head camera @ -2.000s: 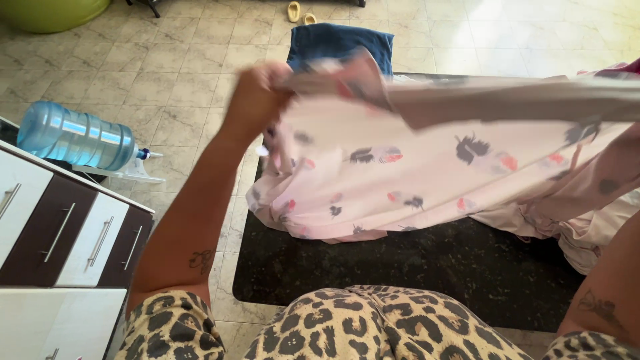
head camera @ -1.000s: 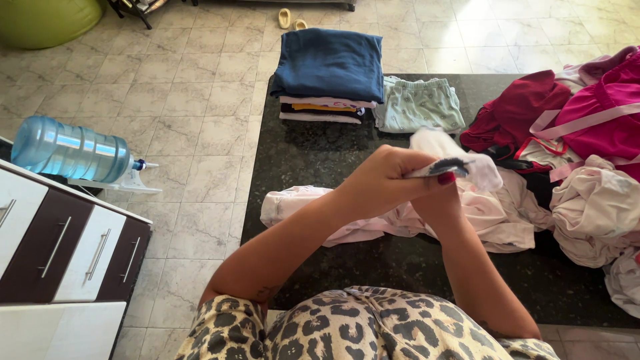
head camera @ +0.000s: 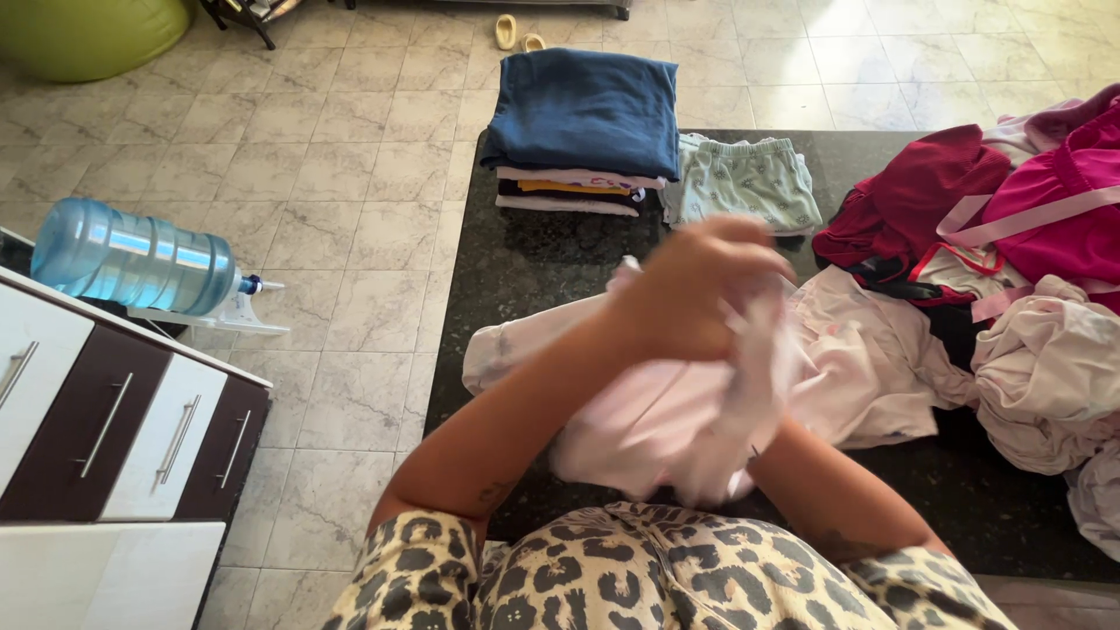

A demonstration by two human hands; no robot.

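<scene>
My left hand (head camera: 700, 293), blurred by motion, grips a bunched part of a pale pink printed cloth (head camera: 665, 420) above the dark speckled stone countertop (head camera: 542, 280). The cloth hangs below the hand toward my body. My right hand is hidden behind the cloth and my left hand; only its forearm shows, rising from the lower right. Part of the pink fabric lies spread on the counter on both sides of my hands.
A folded clothes stack topped by a blue garment (head camera: 586, 114) stands at the back left, beside light green shorts (head camera: 748, 184). Red and magenta clothes (head camera: 927, 192) and crumpled pale fabric (head camera: 1050, 367) lie right. A blue water jug (head camera: 131, 258) lies sideways at left.
The pink printed cloth, stretched wide across the view two seconds ago, now hangs gathered at my hands and partly lies on the counter. My hands have come together near the middle.
</scene>
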